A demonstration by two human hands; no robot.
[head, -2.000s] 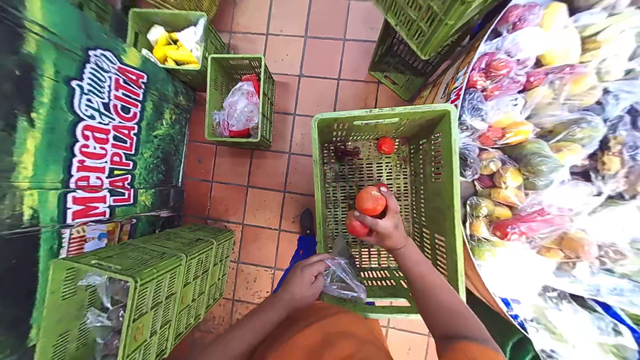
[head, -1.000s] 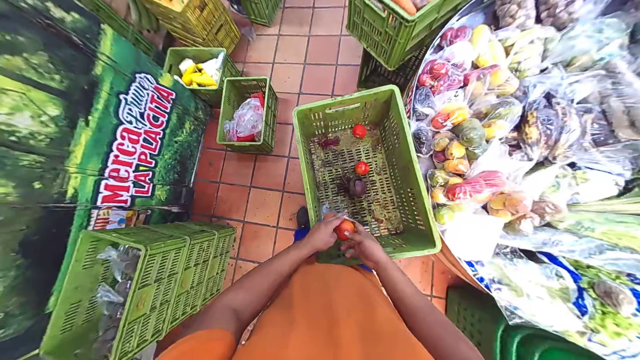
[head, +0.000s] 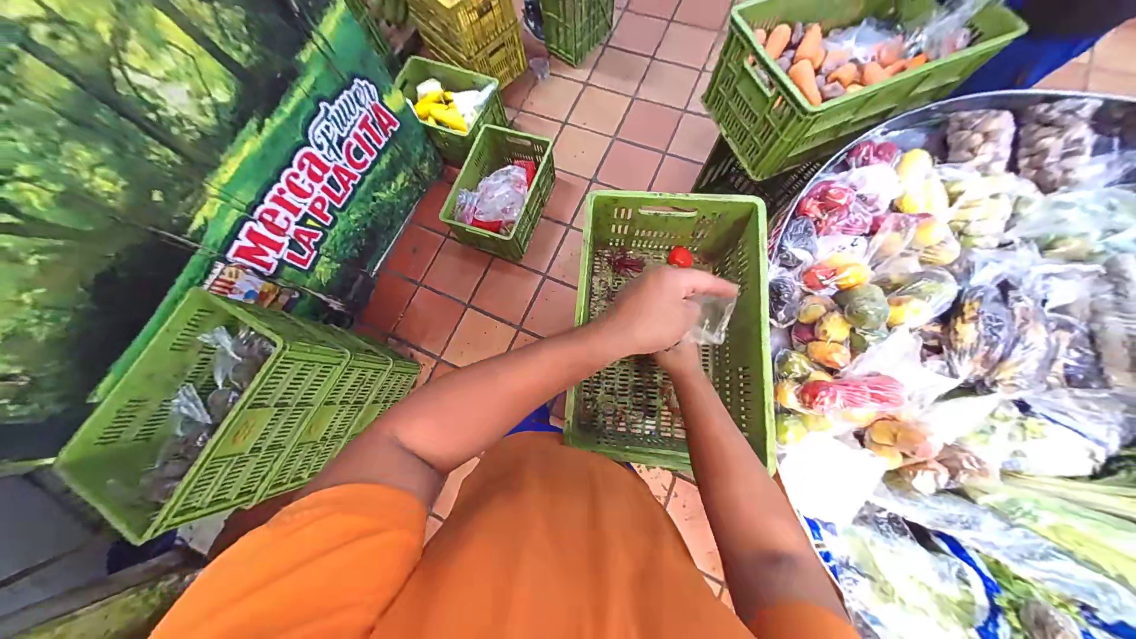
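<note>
Over the green plastic crate (head: 579, 355) my forearms come close together. My left hand (head: 661, 306) is uppermost, its index finger stretched to the right, and it covers much of my right hand (head: 679, 355). A clear plastic bag (head: 713, 318) shows at the hands' right side; which hand grips it cannot be told. Beyond my left hand a red tomato (head: 680, 256) lies in the crate, with a dark red stalky bit of produce (head: 626, 262) to its left. Whatever else is between the hands is hidden.
Bagged fruit and vegetables (head: 852, 395) fill a round display at right. A crate of carrots (head: 874, 75) stands beyond it. Two small crates, one with a bag (head: 497, 197) and one with yellow produce (head: 441, 111), stand ahead. Stacked green crates (head: 293, 426) are at left, beside a printed banner (head: 311, 177).
My hands have moved farther over the crate and now overlap. Two seconds ago my right hand held tomatoes; one second ago one tomato was at both hands. The view has shifted.
</note>
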